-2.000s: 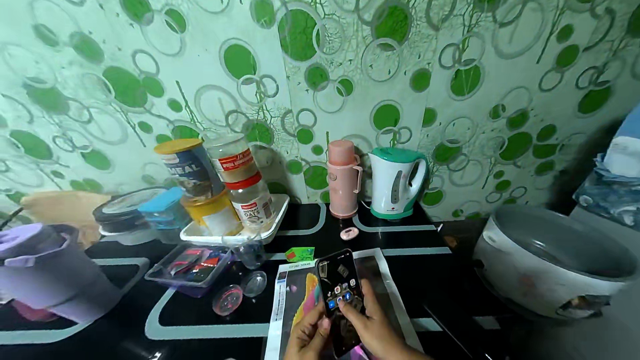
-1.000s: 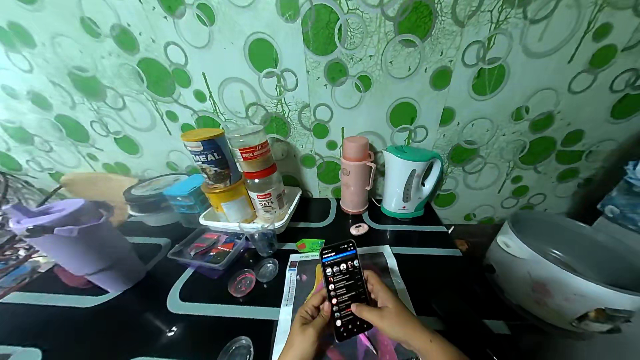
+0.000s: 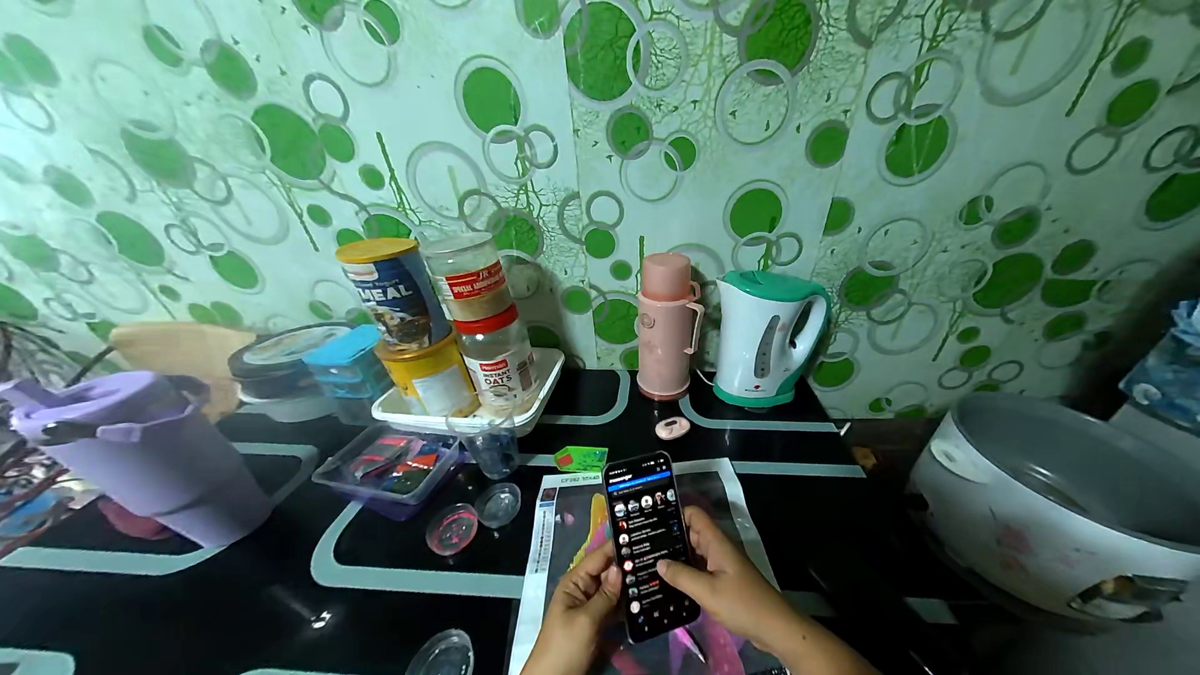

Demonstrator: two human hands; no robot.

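A black smartphone (image 3: 649,525) stands tilted between both my hands, its lit screen showing a list with small round pictures. My left hand (image 3: 581,605) grips the phone's lower left edge. My right hand (image 3: 717,572) holds the right edge, with its thumb over the lower part of the screen. Beneath the phone lies a printed sheet (image 3: 539,562) with coloured shapes, on the black table. A small green packet (image 3: 581,458) touches the sheet's top edge. Just beyond is a small pink oval object (image 3: 672,427).
Behind stand a pink thermos (image 3: 665,337) and a white-green electric kettle (image 3: 764,342). Stacked food jars sit on a white tray (image 3: 548,389). At left are a lilac tumbler (image 3: 159,450), a plastic box (image 3: 328,473) and round lids (image 3: 452,530). A rice cooker (image 3: 1041,525) stands at right.
The phone screen showed app icons two seconds ago; a list has shown since one second ago. My right thumb has moved up over the screen since the last earlier frame.
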